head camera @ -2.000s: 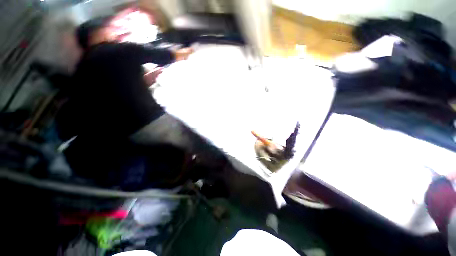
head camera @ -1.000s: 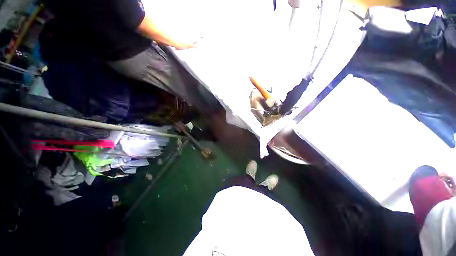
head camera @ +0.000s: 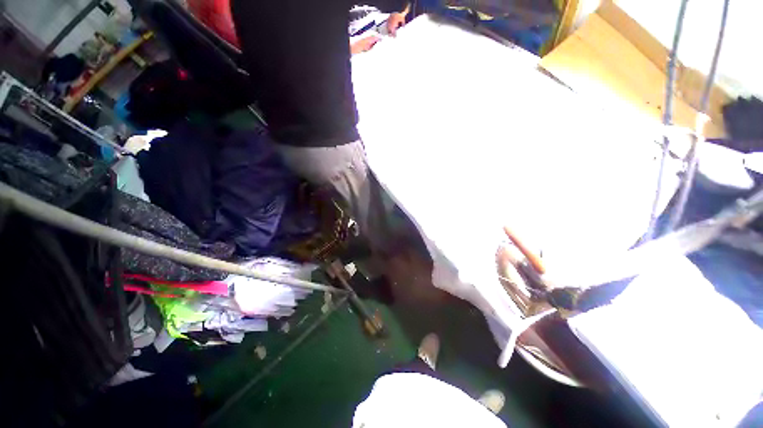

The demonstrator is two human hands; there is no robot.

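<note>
Neither of my hands is in view. An iron with a brown-orange handle stands at the near corner of a white-covered pressing table; its body is partly hidden by a pale blurred strip that crosses from the right. A round, pale-rimmed metallic piece shows under the table corner. A second white-topped surface lies to the right of it. The white covers glare, so their detail is lost.
A person in a dark top stands left of the table. Two thin lines hang at the right. Tan cardboard lies at the back. A pale pole crosses the left, above papers and green cloth. My white clothing shows below.
The view has shifted, so the iron appears farther right and lower. The red cuff and hand at the right edge have left the picture. The pale strip now crosses near the iron.
</note>
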